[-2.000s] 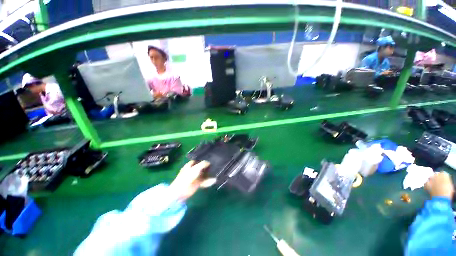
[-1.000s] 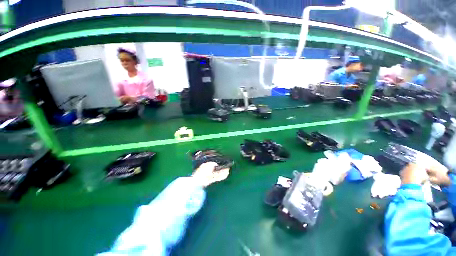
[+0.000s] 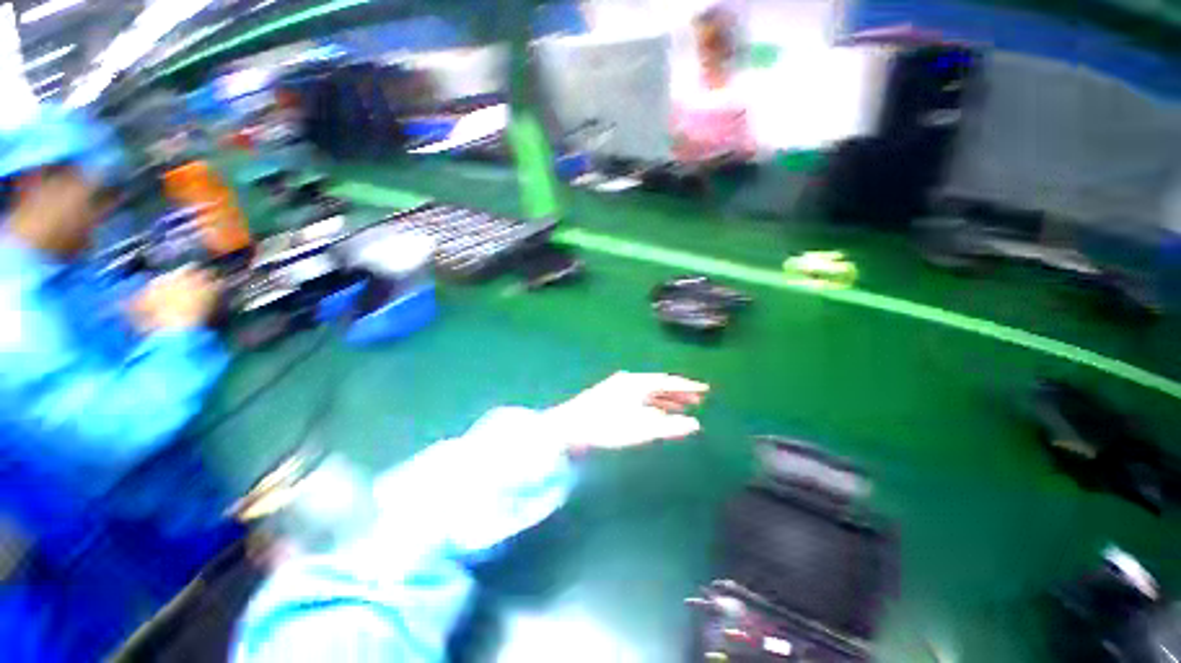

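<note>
The picture is blurred. My left hand (image 3: 635,412) reaches in from the lower left in a pale blue sleeve, with fingers stretched over the green bench. It looks empty and touches no case. An open black device housing (image 3: 809,550) lies to its lower right, with a flat dark panel and small parts at its bottom edge. A smaller black unit (image 3: 697,304) lies beyond the hand. My right hand is not in view.
A person in a blue cap and smock (image 3: 78,337) is at the left. A component tray (image 3: 473,237) and a blue bin (image 3: 393,315) lie at the back left. A yellow fixture (image 3: 820,268) sits on the green line. More black units (image 3: 1101,440) lie at the right.
The view has swung left, bringing in the person in blue and leaving the far right units out. My left hand, earlier at a black case, is now off it with fingers spread.
</note>
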